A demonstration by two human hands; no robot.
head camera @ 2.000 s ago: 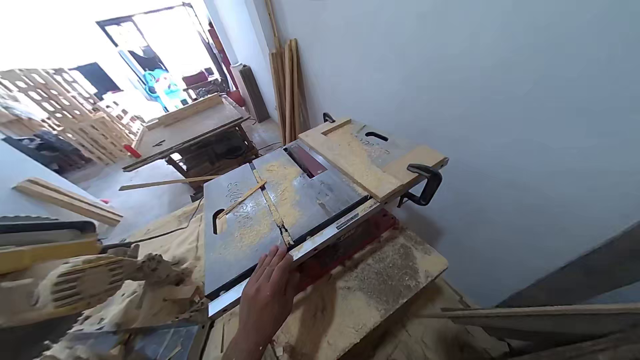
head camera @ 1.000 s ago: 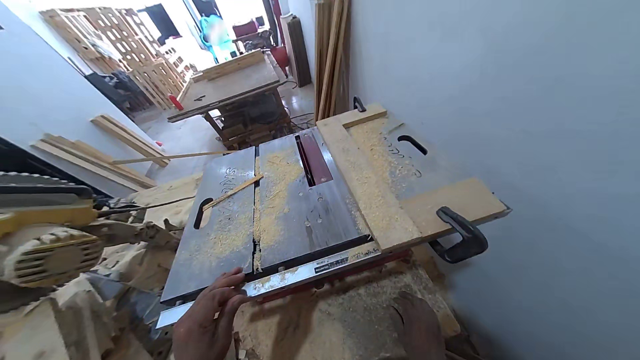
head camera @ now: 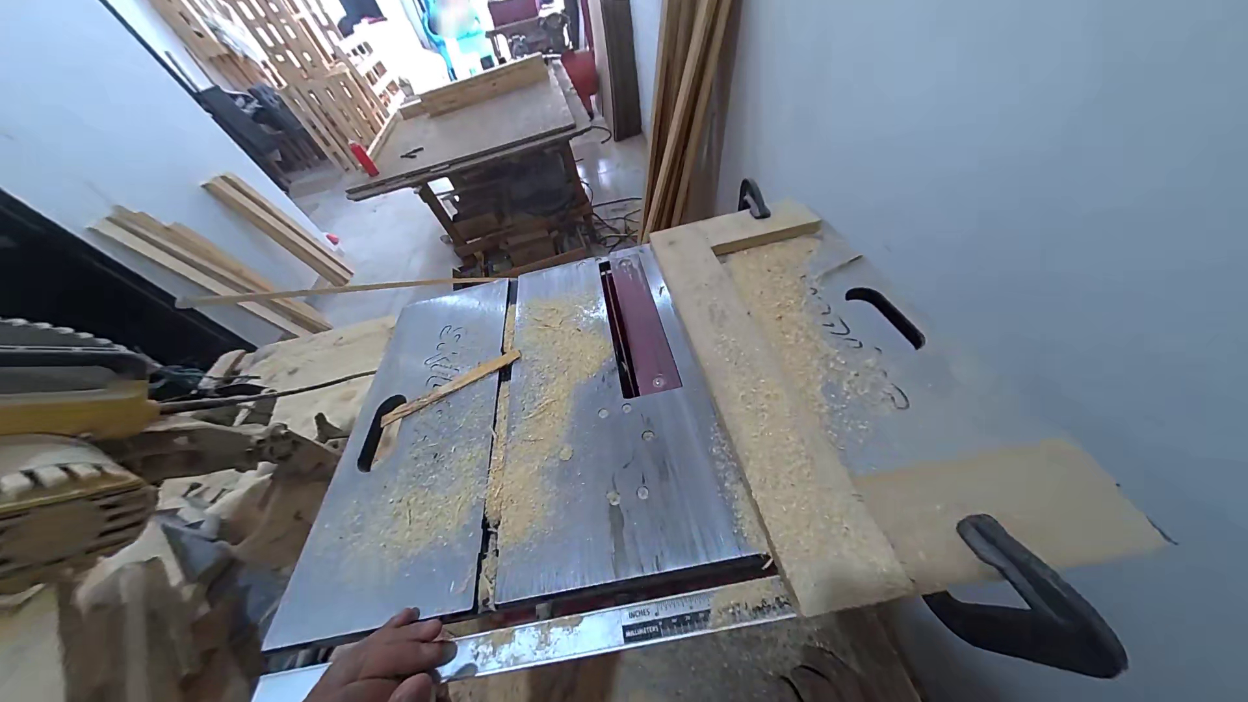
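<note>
My left hand rests at the front rail of a table saw, its fingertips beside the metal tabletop. At the bottom edge, low over the wooden stand, a dark shape may be part of my right hand; I cannot make it out. A red throat plate lies in the tabletop, with no blade visible above it. Sawdust covers the top, and a thin wood offcut lies across its left part. A wooden fence board runs along the right side, with black clamps at its ends.
At the left sit a yellow power saw with a toothed blade and a heap of wood scraps. Beyond stands a workbench. Long boards lean on the right wall, and more planks lie on the floor at left.
The view has moved closer over the saw. My right hand, seen at the lower right one second ago, has mostly left the view. My left hand stays at the front rail.
</note>
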